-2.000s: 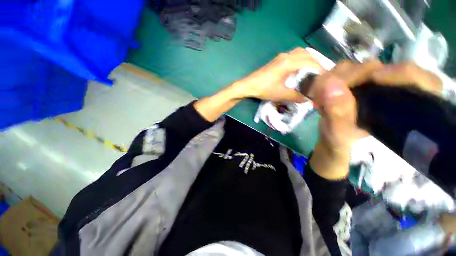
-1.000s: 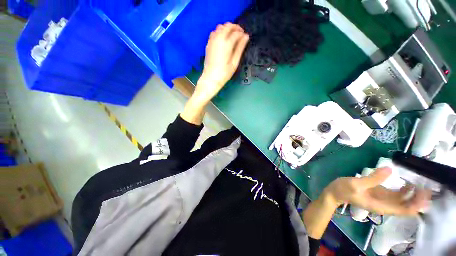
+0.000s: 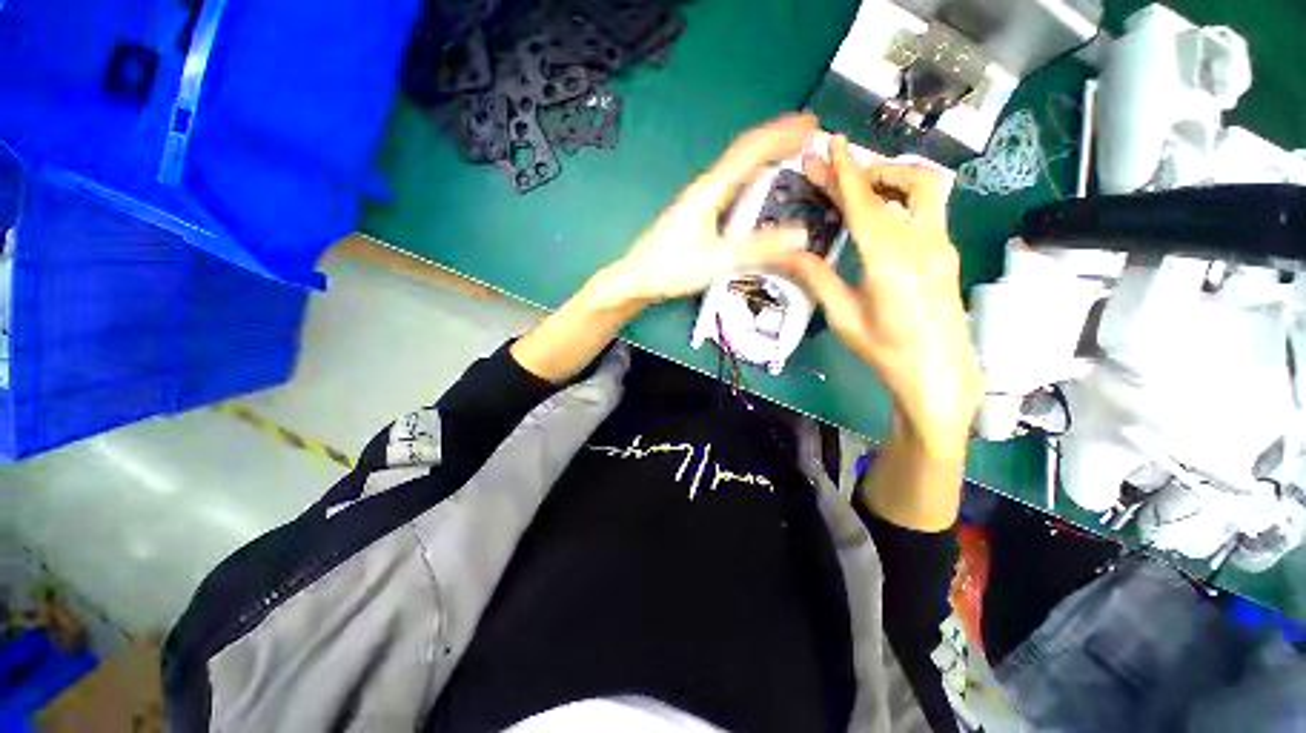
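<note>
A white camera housing (image 3: 756,318) lies on the green mat in front of me, with thin lead wires hanging from its near end. A black face plate (image 3: 805,209) lies on the housing between my hands. My left hand (image 3: 716,229) is at the housing's left side, its fingers on the plate and housing. My right hand (image 3: 895,265) is at the right side, its fingertips at the far end of the plate. The fingers hide part of the housing and plate.
Loose black face plates (image 3: 523,108) are piled at upper left beside blue bins (image 3: 251,136). A screw feeder (image 3: 931,72) stands beyond the work, with whitish sealing rings (image 3: 1007,155) beside it. White housings (image 3: 1146,387) crowd the right, with the black electric screwdriver (image 3: 1174,219) over them. A person's grey-clad part (image 3: 1132,644) shows at lower right.
My left hand has come from the face plate pile to the housing, and a black plate now lies on it. My right hand has moved from the screwdriver area to the housing. The view has shifted.
</note>
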